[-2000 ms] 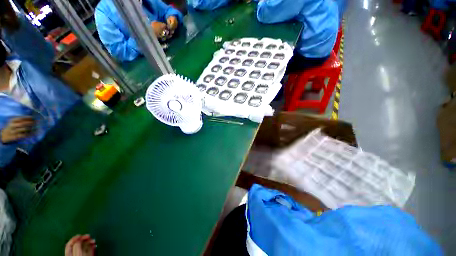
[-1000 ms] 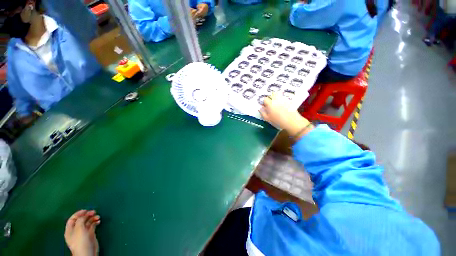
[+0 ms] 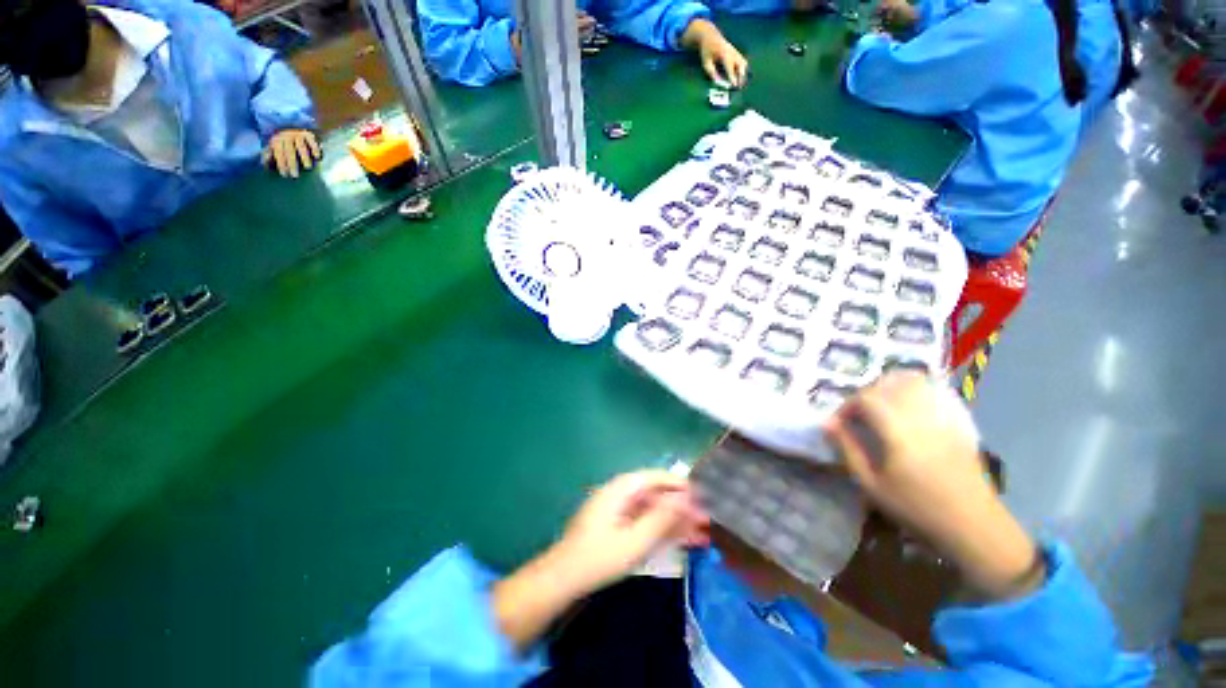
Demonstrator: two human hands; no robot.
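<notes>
A white blister tray [image 3: 699, 380] with rows of dark rounded-square watch cases lies over the right side of the green belt, its near edge jutting past the belt's edge. My right hand [image 3: 904, 437] grips the tray's near right edge, fingers bent over it. My left hand [image 3: 625, 527] is at the belt's near edge, left of the tray's near edge and not touching it. Its fingers are bent and blurred; whether they hold anything cannot be told. A greyish pocketed tray [image 3: 780, 504] shows below, between my hands.
A white fan [image 3: 562, 255] stands left of the tray. An emergency stop box [image 3: 383, 155] is across the belt. Small units [image 3: 159, 316] lie at the far left. Workers in blue sit opposite and at the right. A red stool [image 3: 988, 303] and cardboard box [image 3: 887, 578] are at right.
The full tray has come nearer, with its near edge now past the belt. My right hand has moved from its case pockets to its near edge. My left hand has moved right, towards the tray.
</notes>
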